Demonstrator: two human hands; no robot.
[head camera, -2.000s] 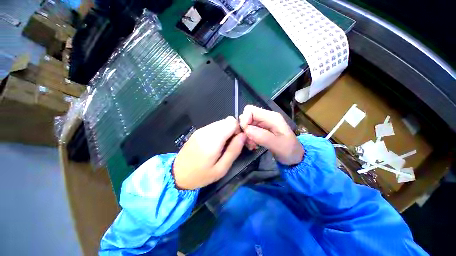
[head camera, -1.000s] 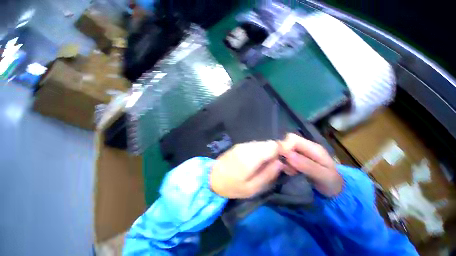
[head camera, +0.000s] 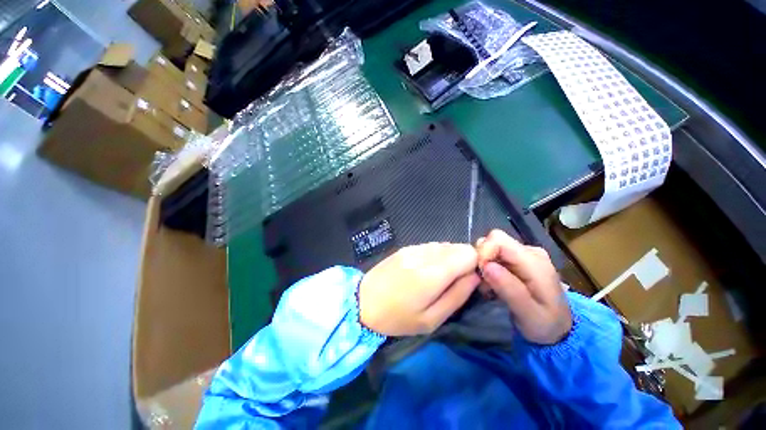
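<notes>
A black ribbed back cover (head camera: 411, 197) lies slanted over the bench and towards my lap. A dark rating label (head camera: 372, 238) with white print is on it, beside a smooth recess. A narrow strip (head camera: 474, 201), pale in the light, runs along the cover's right part down to my fingertips. My left hand (head camera: 420, 288) and my right hand (head camera: 527, 287) are bare and meet over the cover's near right part, fingertips pinched together at the strip's near end. The fingers hide that end. I cannot tell how much of the strip touches the cover.
Clear air-column bag (head camera: 294, 138) lies left on the green bench (head camera: 537, 134). A small black box (head camera: 441, 71) and crumpled plastic bag (head camera: 495, 42) are behind. A sticker strip (head camera: 617, 117) hangs over the waste carton (head camera: 605, 252) at right. A parts carton (head camera: 181, 311) stands left.
The view has shifted, so the bench and hands appear further right than at first. The hands stay pinched together at the strip's near end. The blur of a second ago has cleared.
</notes>
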